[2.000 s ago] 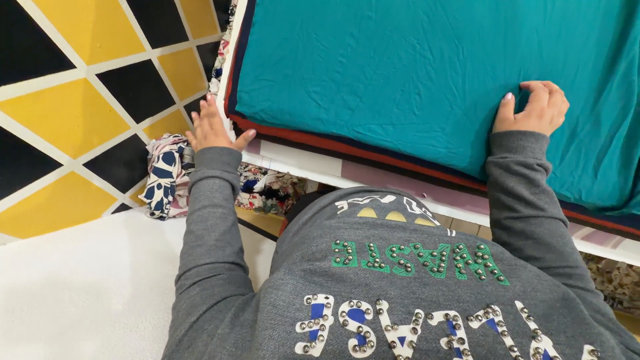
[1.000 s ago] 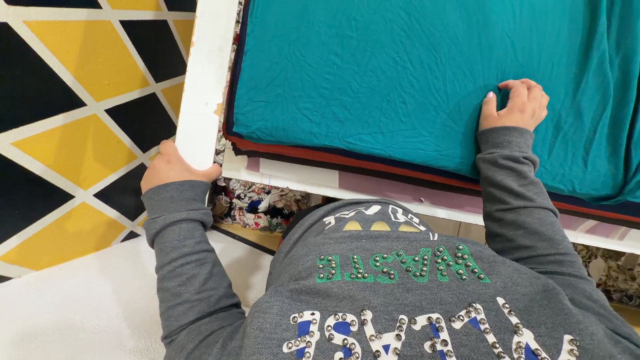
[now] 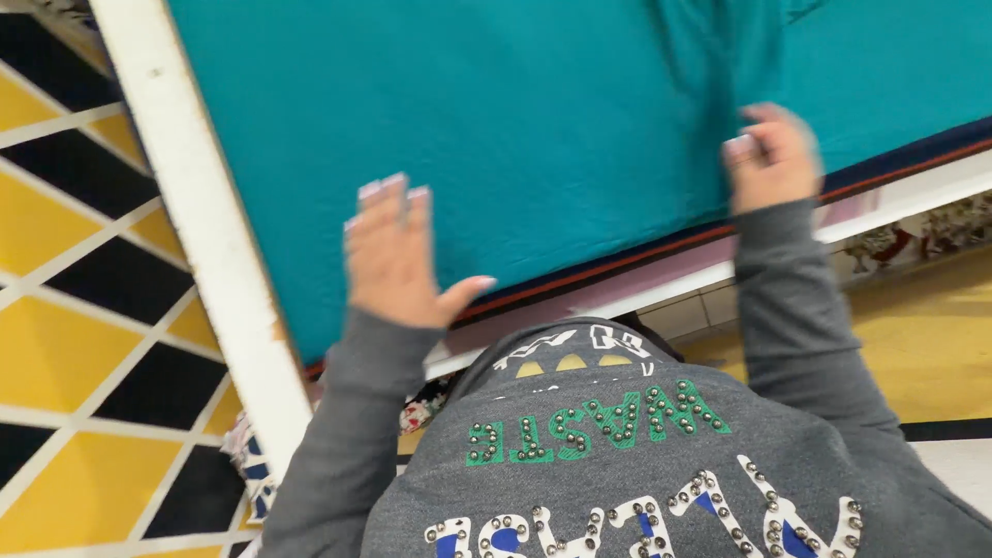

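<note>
Teal fabric [image 3: 504, 116] lies spread over a table, on top of navy and rust-red layers whose edges show at the near side. My left hand [image 3: 399, 252] is flat over the teal fabric near its lower left corner, fingers apart and holding nothing. Over the fabric's near edge on the right is my right hand [image 3: 775, 155], blurred, its fingers curled; whether it pinches cloth cannot be told. Folds run through the fabric beside and above that hand. A long white board [image 3: 194, 201] lies against the fabric's left edge.
The table's white near edge [image 3: 914, 190] runs in front of my body. Patterned cloth [image 3: 256, 465] sticks out below the board at the left, and more patterned cloth shows under the table. A wall with yellow and black diamonds [image 3: 70, 349] stands at the left.
My left hand has let go of the white board and moved right, over the teal fabric. The board now lies along the fabric's left edge. The view has shifted considerably.
</note>
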